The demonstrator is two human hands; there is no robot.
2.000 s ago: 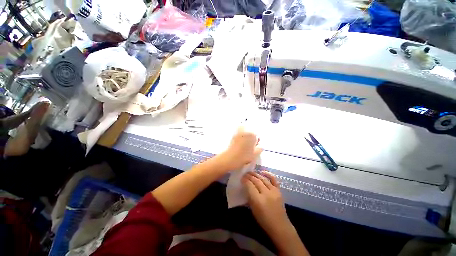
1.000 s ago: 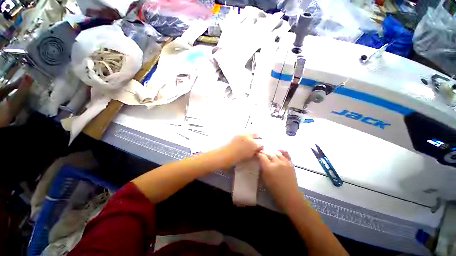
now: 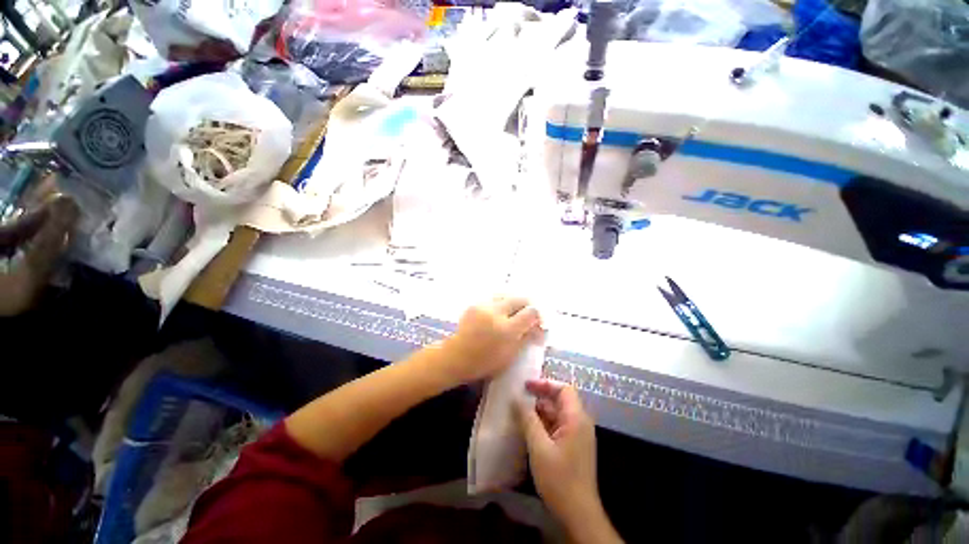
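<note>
An off-white fabric strip [image 3: 497, 434] hangs over the table's front edge toward my lap and looks folded double. My left hand [image 3: 491, 338] holds its upper end at the ruler-marked edge. My right hand [image 3: 560, 425] holds its right side lower down, thumb and fingers pinching the edge. The white sewing machine [image 3: 744, 159] with blue stripe stands behind. Its presser foot [image 3: 575, 210] is beyond my hands, apart from the strip. Dark teal thread snips [image 3: 697, 322] lie right of the needle area.
A pile of cream cut pieces [image 3: 483, 106] lies left of the needle. A white bag of beige strips [image 3: 221, 143] and a wooden strip [image 3: 225, 268] are at the left. A blue crate [image 3: 138, 452] of cloth stands below left. Another person's hand [image 3: 37, 250] shows at far left.
The strip has come down toward my lap, with more hanging below the edge. My right hand has moved down along it, apart from my left hand. The camera view has shifted.
</note>
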